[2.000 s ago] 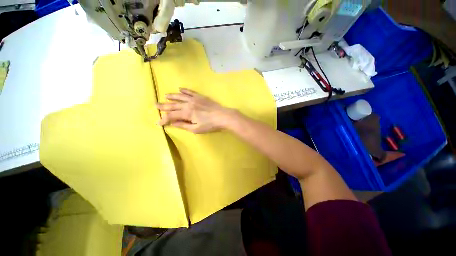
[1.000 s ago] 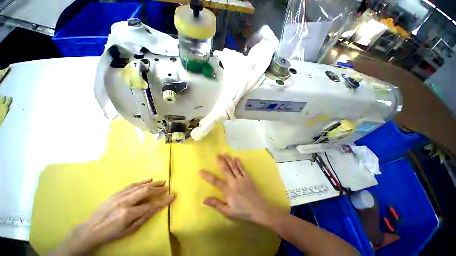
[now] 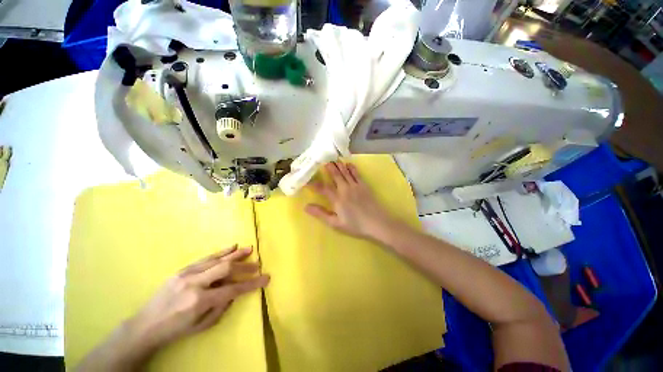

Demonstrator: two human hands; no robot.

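Observation:
The yellow panel (image 3: 342, 290) lies flat under the head of the white sewing machine (image 3: 312, 109). Its dark centre seam (image 3: 257, 247) runs from the needle area toward me and opens into a gap near the bottom. My left hand (image 3: 207, 290) lies on the left half, fingertips at the seam. My right hand (image 3: 352, 200) lies flat on the right half, fingers spread, beside the hanging white cloth wrap (image 3: 338, 109). Neither hand grips anything. The needle and presser foot are mostly hidden under the head.
A red-and-black tool (image 3: 501, 227) lies on the table right of the machine, near a white crumpled cloth (image 3: 560, 203). A blue bin (image 3: 625, 254) at the right holds red-handled tools. A bottle with green cloth (image 3: 265, 36) stands on the head.
The panel has moved further under the machine head since a second ago. My right hand has moved forward, closer to the white wrap. My left hand, absent two seconds ago, remains at the seam.

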